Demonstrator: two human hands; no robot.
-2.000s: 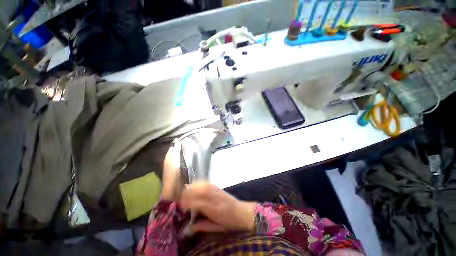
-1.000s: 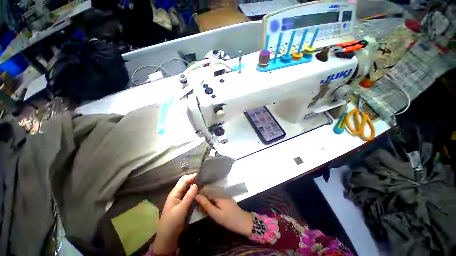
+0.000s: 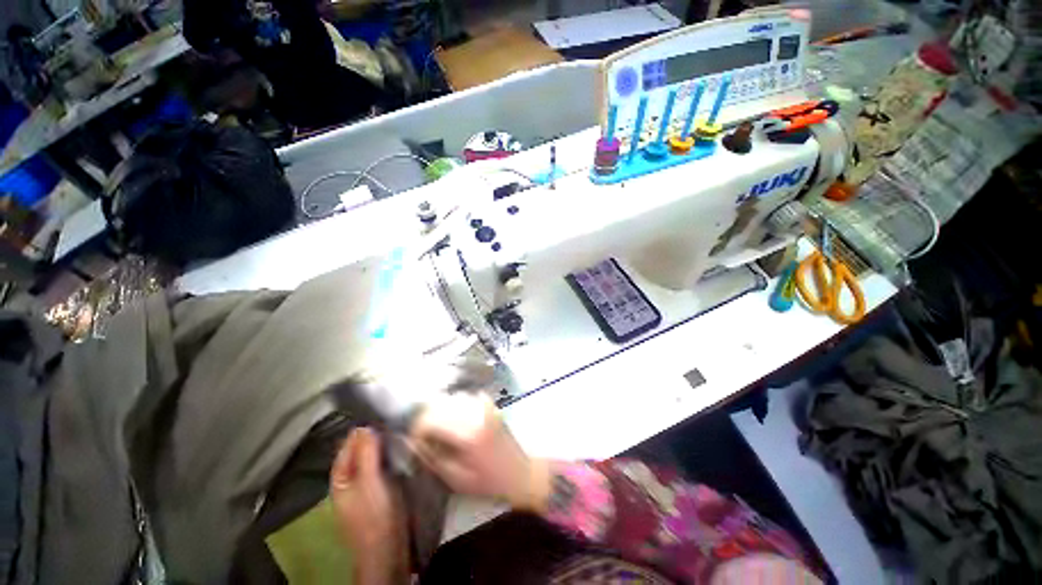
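A large grey-brown garment panel (image 3: 246, 383) lies left of the white JUKI sewing machine (image 3: 594, 223). My left hand (image 3: 368, 503) is at the bottom centre, its fingers on the dark edge of the cloth. My right hand (image 3: 474, 446) is just right of it, blurred, with its fingers closed on the cloth edge near the needle area. Whether it also holds a small tool cannot be told. A yellow-green patch (image 3: 311, 549) lies on the dark panel, partly behind my left forearm. The needle area is blurred and washed out by bright light.
A mobile phone (image 3: 615, 299) lies under the machine arm. Orange scissors (image 3: 830, 288) and a small teal-handled tool (image 3: 784, 288) lie at the table's right end. A blue thread rack (image 3: 657, 158) stands on the machine before the control panel (image 3: 708, 69). Dark grey-green pieces (image 3: 914, 434) are heaped right.
Both hands have moved left with the cloth edge; my right hand is higher and beside my left. The small dark cloth piece no longer lies spread at the needle. The patch is more covered.
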